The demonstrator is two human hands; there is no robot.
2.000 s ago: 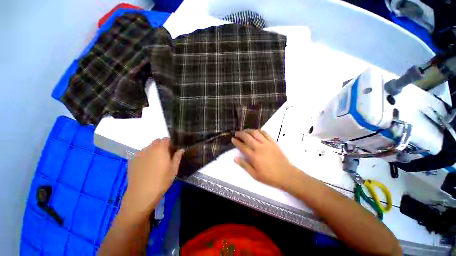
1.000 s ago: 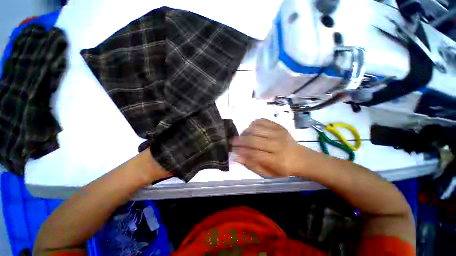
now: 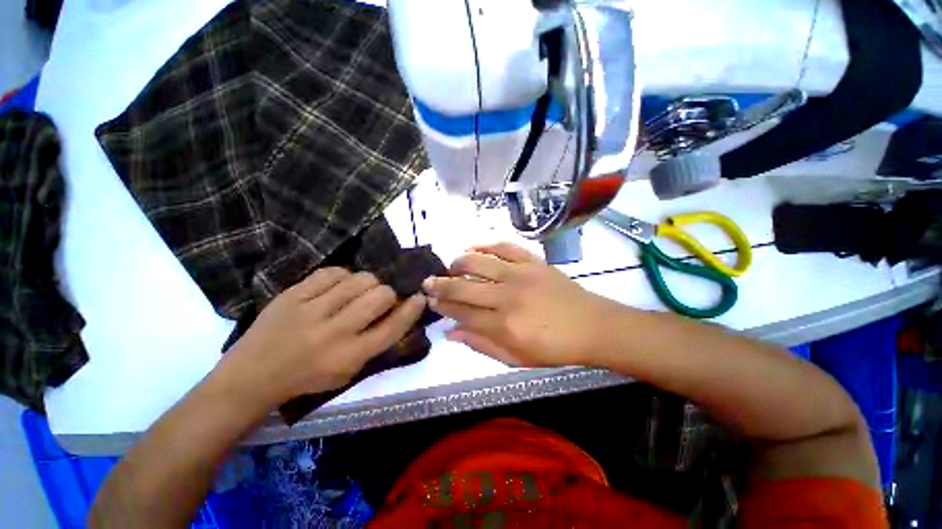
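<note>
The dark plaid fabric panel [image 3: 263, 134] lies on the white table, left of the sewing machine head [image 3: 454, 114], its lower part folded and bunched. A small plain dark piece [image 3: 406, 267] lies at its lower right corner. My left hand [image 3: 328, 325] lies on the panel's lower part, fingers bent onto the cloth. My right hand [image 3: 506, 303] pinches the right edge of the dark piece with its fingertips, just left of and below the needle area. The two hands' fingertips nearly meet. The cloth under my left palm is hidden.
Scissors with green and yellow handles [image 3: 687, 263] lie right of the needle area. A plaid bundle [image 3: 31, 258] lies at the left table edge. A black fabric band [image 3: 852, 98] drapes over the machine arm. A blue crate [image 3: 72, 465] and thread scraps show below the table.
The view has moved closer to the machine. My left hand has come out from under the folded cloth and now rests on top. The panel lies nearer the machine head than two seconds ago.
</note>
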